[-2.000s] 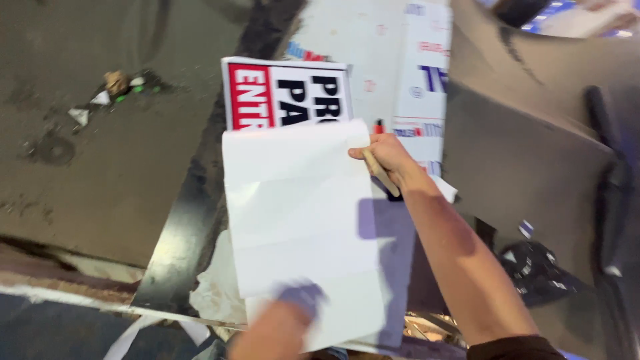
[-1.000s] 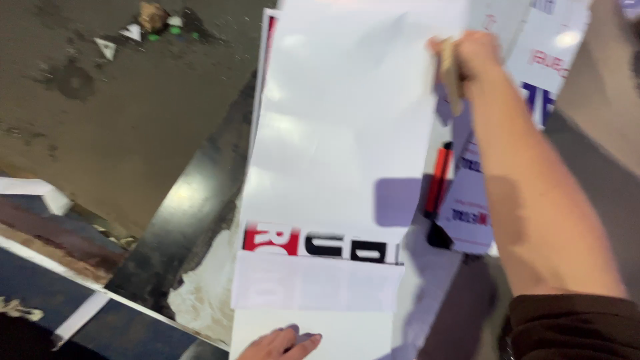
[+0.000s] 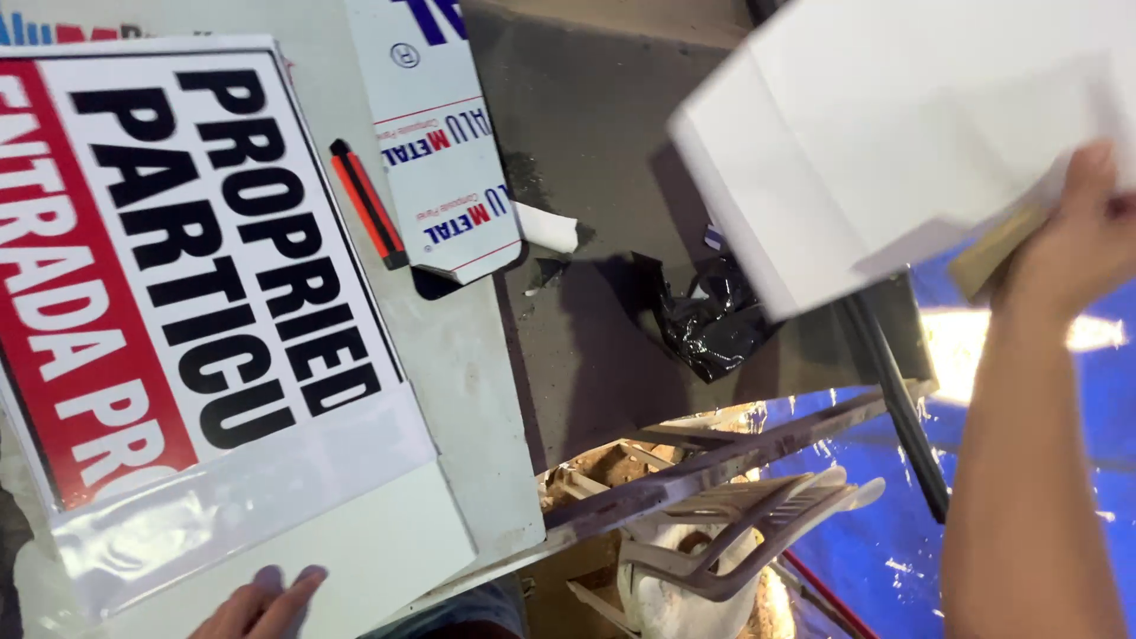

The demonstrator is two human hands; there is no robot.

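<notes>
At the right, my right hand (image 3: 1069,231) holds a white paper sheet (image 3: 852,133) and a flat tan tool (image 3: 998,248), perhaps a squeegee, off the table's right side. My left hand (image 3: 266,608) rests its fingertips on the white panel (image 3: 390,550) at the bottom left. Printed vinyl with red and black lettering (image 3: 204,240) lies on this panel, its lower end folded back or covered by a translucent white strip (image 3: 240,497). An orange and black utility knife (image 3: 366,204) lies right of the print, apart from both hands.
Beside the knife lies a branded composite panel offcut (image 3: 444,160). Crumpled black plastic (image 3: 710,319) and a white scrap (image 3: 546,228) lie on the grey surface (image 3: 603,133). Stacked plastic chairs (image 3: 710,550) stand below the table edge; a black bar (image 3: 896,408) juts past it.
My right hand has moved right, taking the white sheet off the print, whose lettering is now largely uncovered. The view has shifted to the right.
</notes>
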